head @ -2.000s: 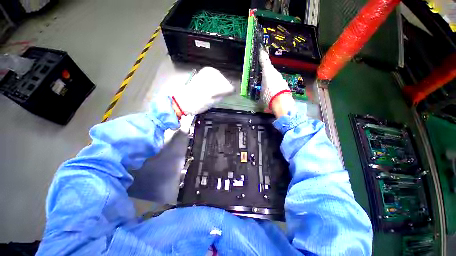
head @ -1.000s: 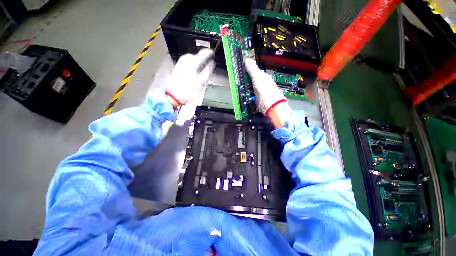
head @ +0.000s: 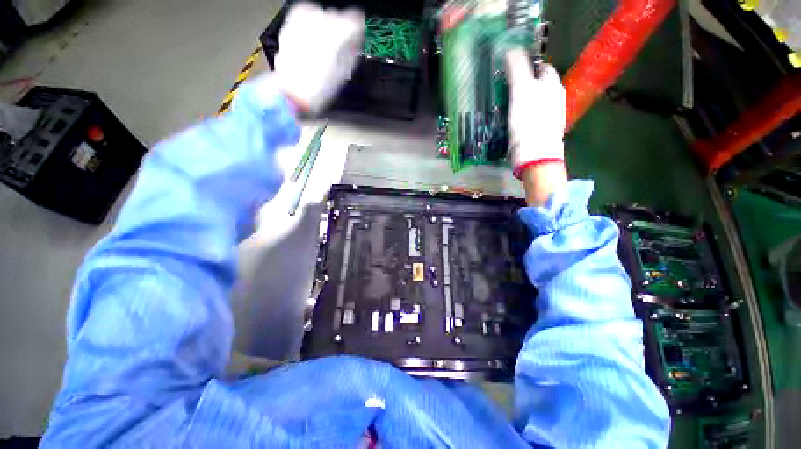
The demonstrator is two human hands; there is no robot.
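Observation:
My right hand (head: pixel 537 118), in a white glove with a red cuff, holds a green circuit board (head: pixel 474 96) raised at the back of the bench; the board is motion-blurred. My left hand (head: pixel 318 54), gloved and blurred, is raised at the front left edge of the strip bin (head: pixel 386 88); I cannot tell if it holds anything. An empty black solder pallet (head: pixel 386 281) lies flat before me. Two thin green strips (head: pixel 307 162) lie on the metal bench left of the pallet's far corner.
Green strips (head: pixel 393 39) fill the bin. A loaded pallet with two boards (head: pixel 685 298) lies on the green surface at right. Red-orange wrapped posts (head: pixel 615 57) stand at upper right. A black tote (head: pixel 75 153) stands on the floor at left.
My left hand has moved up and away from the board towards the bin. My right hand has moved the board up and right. The strips on the bench now show.

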